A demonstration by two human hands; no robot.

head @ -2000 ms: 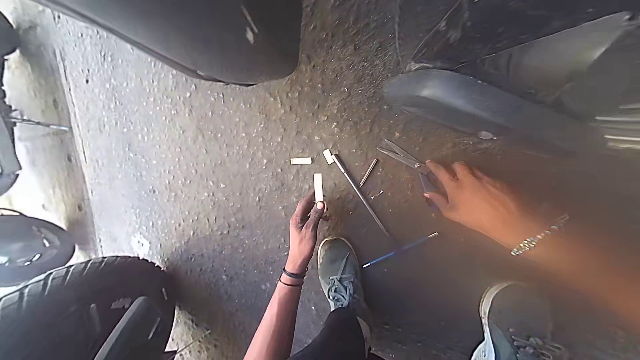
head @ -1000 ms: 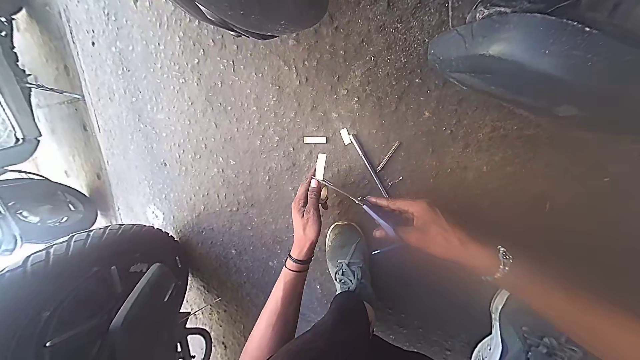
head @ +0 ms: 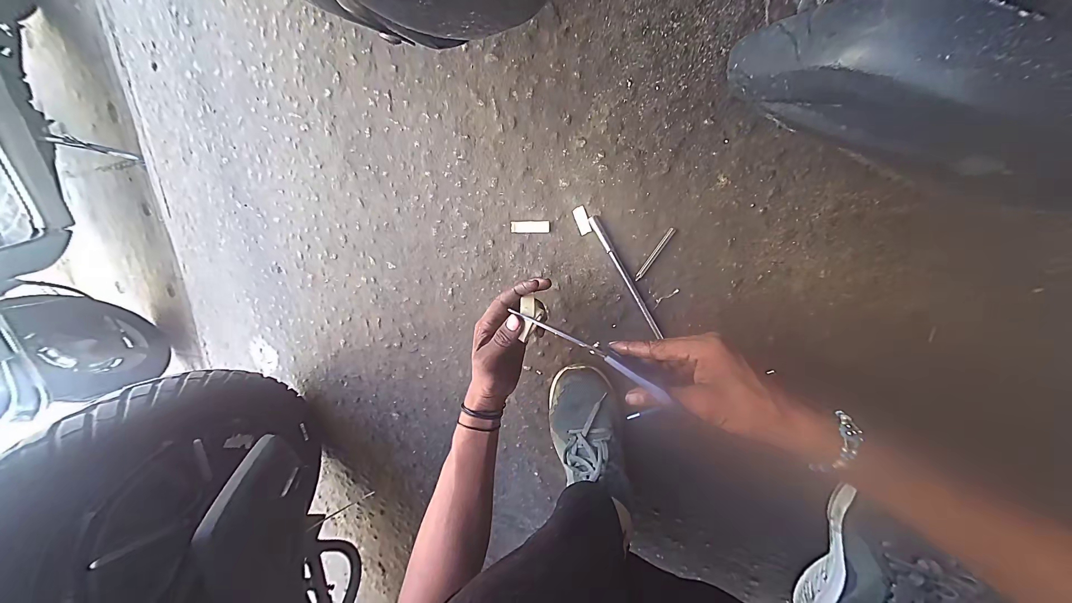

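Note:
My left hand [head: 505, 339] pinches a small pale strip [head: 528, 318] between thumb and fingers, just beyond my shoe. My right hand [head: 699, 381] holds a pair of scissors [head: 599, 347] by the bluish handles. The blades point left and lie across the strip at my left thumb; whether they cut into it cannot be told. Another pale strip [head: 530, 227] lies on the ground beyond my left hand. To its right a small white piece [head: 582, 220] touches the end of a metal rod [head: 624, 276]. A shorter thin metal piece [head: 656, 253] lies right of the rod.
A motorcycle tyre [head: 243, 394] stands at the lower left, with more vehicle parts behind it. A dark rounded vehicle part [head: 435, 17] is at the top, and a dark fender-like part [head: 888, 84] at the upper right. My shoe [head: 582, 419] rests on the rough ground near both hands.
My right hand has picked up the scissors from the ground and brought them left to my left hand. The strip in my left hand stood upright earlier and now shows shorter between the fingers.

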